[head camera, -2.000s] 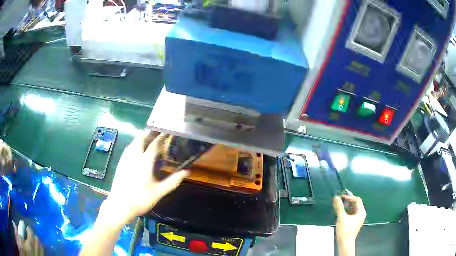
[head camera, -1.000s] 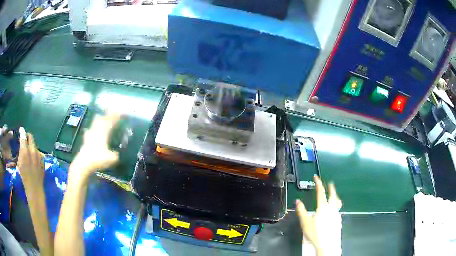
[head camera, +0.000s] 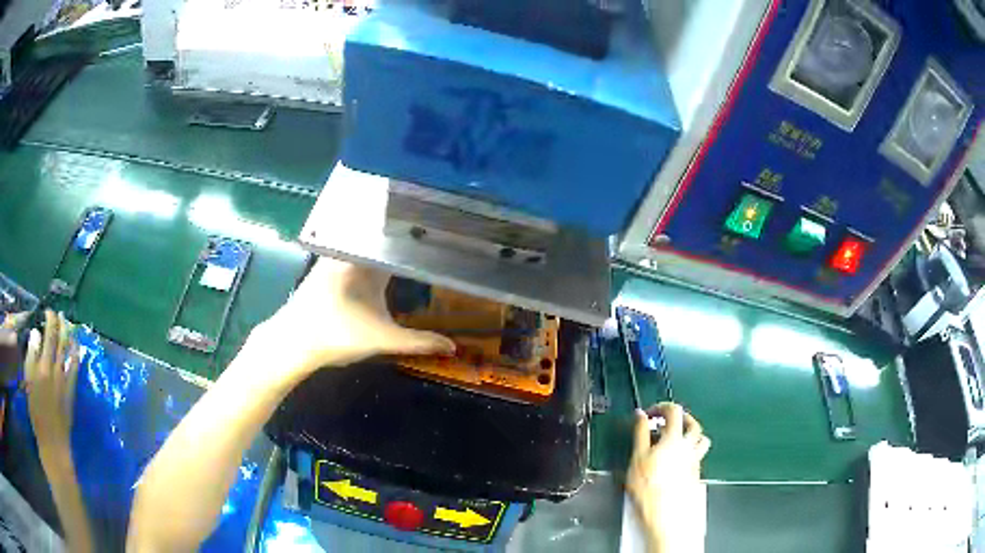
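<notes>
My left hand (head camera: 346, 324) reaches in from the left under the raised silver platen (head camera: 464, 243). Its thumb lies on the orange jig (head camera: 475, 373); its other fingers are hidden, so I cannot tell whether it holds anything. My right hand (head camera: 666, 464) pinches the lower end of a dark phone frame with a blue patch (head camera: 645, 351) on the green belt, right of the press. The jig sits on the black press base (head camera: 432, 437). The light-blue press guard (head camera: 497, 135) is above the platen.
Two phone frames (head camera: 81, 254) (head camera: 211, 294) lie on the belt at left, another (head camera: 834, 394) at right. A neighbour's hand (head camera: 49, 378) is at far left by a blue sheet (head camera: 119, 432). The start button (head camera: 404, 515) is in front; the control box (head camera: 810, 162) is upper right.
The platen has risen off the jig. My left hand has moved from the left belt to the jig. My right hand has closed on the frame. A second frame now shows at left.
</notes>
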